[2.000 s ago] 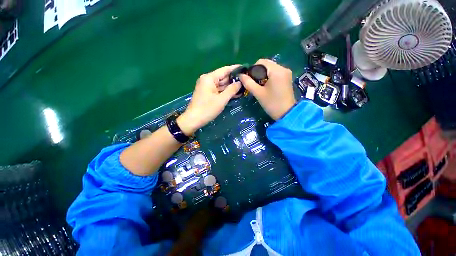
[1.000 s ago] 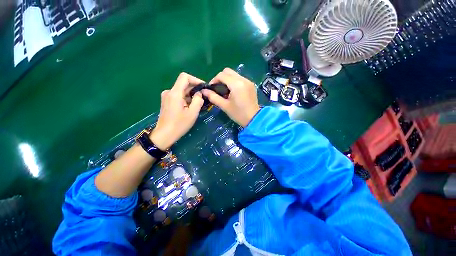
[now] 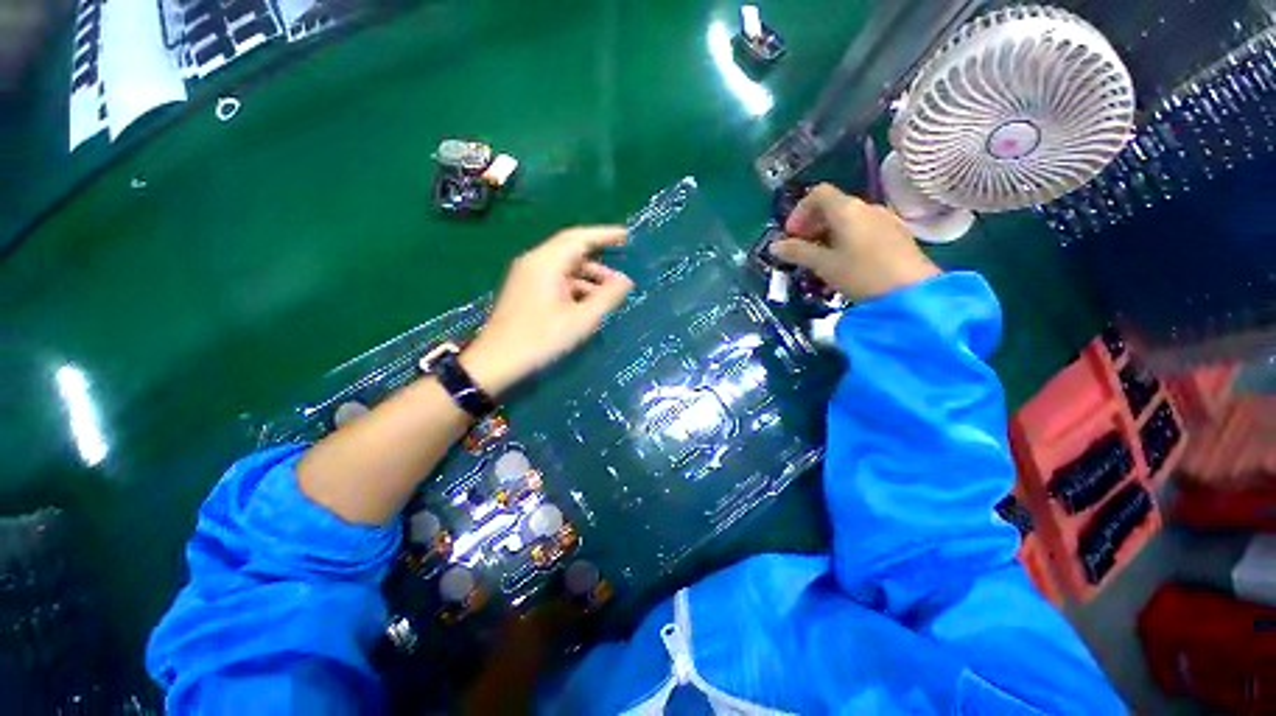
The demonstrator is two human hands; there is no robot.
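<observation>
My left hand (image 3: 560,301) is over the tray's far edge, empty, its fingers apart and curled. My right hand (image 3: 856,249) reaches into the loose pile of black and silver housings (image 3: 780,285) beside the fan; its fingertips touch the pile, and whether they grip a housing is hidden. A housing assembly (image 3: 462,193) with a white tab and a grey disc part lies on the green mat beyond my left hand. The clear blister tray (image 3: 686,413) lies in front of me. Several internal modules (image 3: 543,525) with grey discs and orange bits sit in its left part.
The desk fan (image 3: 1013,133) stands behind the pile. Another small housing (image 3: 757,42) lies at the far side. Stacked trays (image 3: 1161,140) stand right of the fan. Red bins (image 3: 1071,469) with dark parts are at the right. White sheets (image 3: 129,70) lie far left.
My hands have parted. The dark part they held is no longer between them, and a housing assembly now lies on the mat beyond. My right hand has moved right to the pile.
</observation>
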